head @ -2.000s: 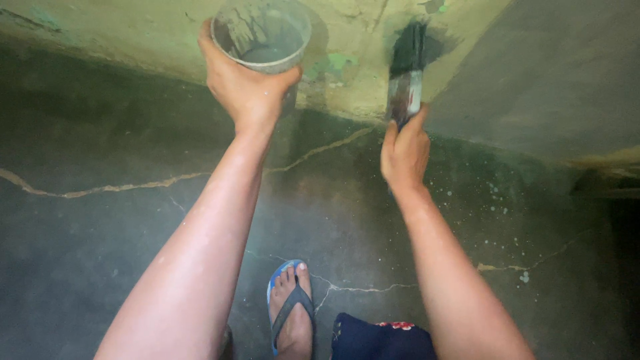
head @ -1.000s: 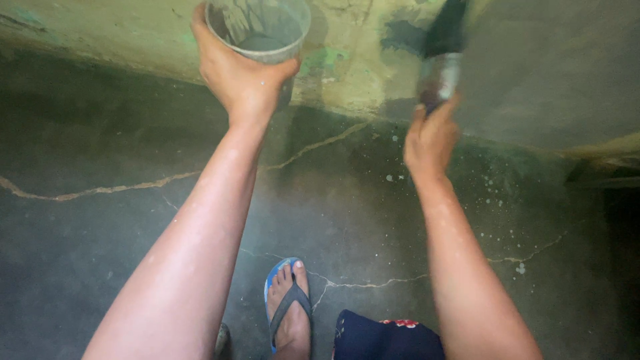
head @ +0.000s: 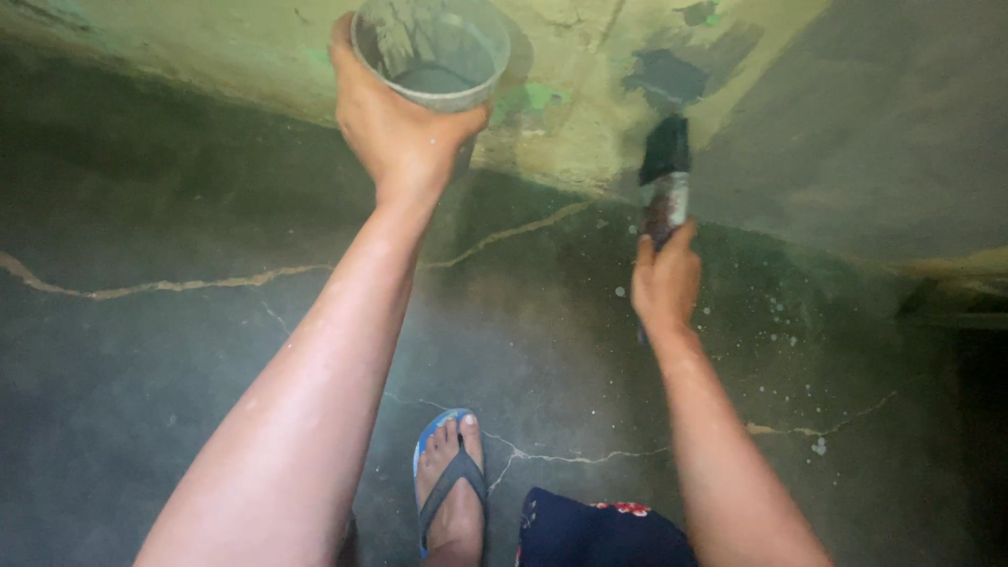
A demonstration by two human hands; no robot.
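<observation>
At the top, my left hand (head: 402, 130) grips a round plastic tub (head: 453, 100) by its side and rim, and the tub holds grey paint. My right hand (head: 668, 279) is closed around the handle of a paintbrush (head: 666, 161) with dark bristles and a pale metal band. The bristles point up at the yellow-green wall (head: 583, 134), just below a wet-looking dark grey patch (head: 669, 77). Whether the bristle tips touch the wall is not clear. To the right, the wall surface (head: 850, 142) is grey.
A dark floor (head: 197, 378) with long cracks and pale paint spots runs below the wall. My foot in a blue flip-flop (head: 454, 488) stands at the bottom middle, beside dark floral cloth (head: 598, 531). A dark recess (head: 969, 315) lies at the right edge.
The brush in my right hand has moved down and left from its place on the grey part a second ago. The left hand and tub have stayed nearly still.
</observation>
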